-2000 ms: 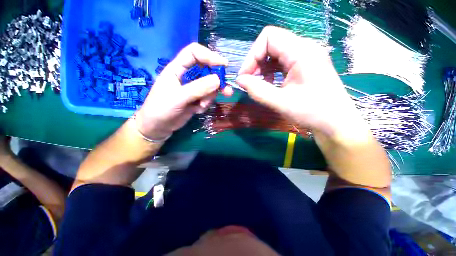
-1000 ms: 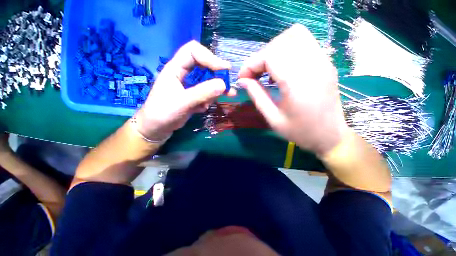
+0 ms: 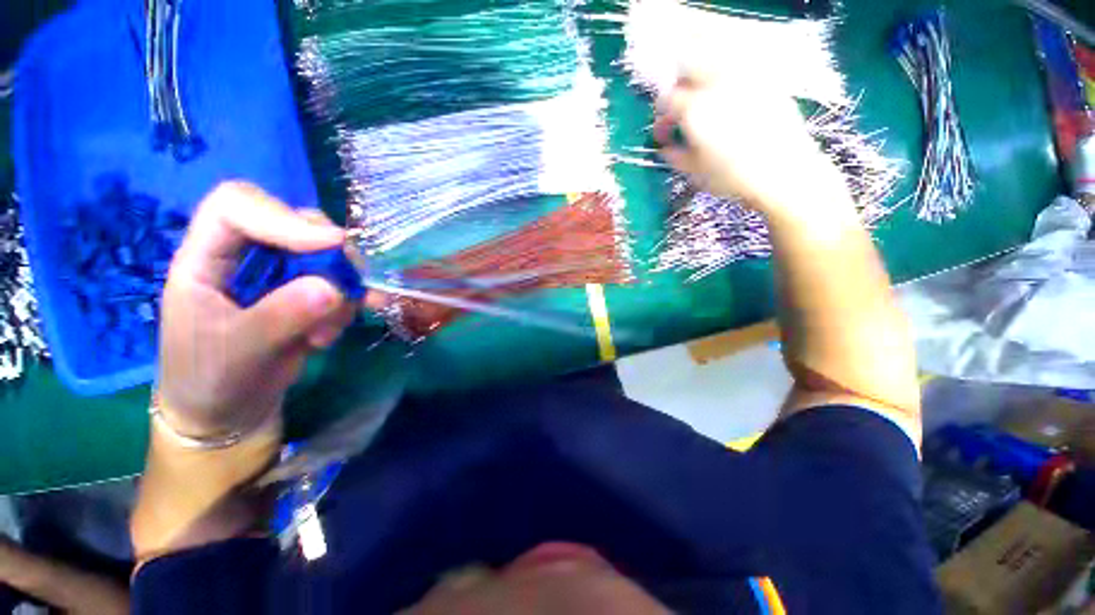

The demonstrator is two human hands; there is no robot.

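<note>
My left hand (image 3: 240, 306) is closed around a blue connector housing (image 3: 341, 272), held between thumb and fingers. More blue shows inside the palm. Pale wires (image 3: 468, 300), blurred, trail from the housing to the right. My right hand (image 3: 720, 132) is over the gap between the white wires (image 3: 745, 48) and the white-and-dark wires (image 3: 726, 228). Its fingertips are blurred, and I cannot tell whether they hold a wire.
Blue parts tray (image 3: 60, 372) at left holds loose housings and part-filled harnesses (image 3: 168, 72). Green wires (image 3: 444, 54), pale violet wires (image 3: 444, 162) and brown wires (image 3: 540, 252) lie in the middle. A harness bundle (image 3: 939, 120) lies far right. A person's arm (image 3: 54, 577) shows lower left.
The view has shifted to the right. My right hand has left the housing and moved right to the wire bundles. Wires now trail visibly from the housing in my left hand.
</note>
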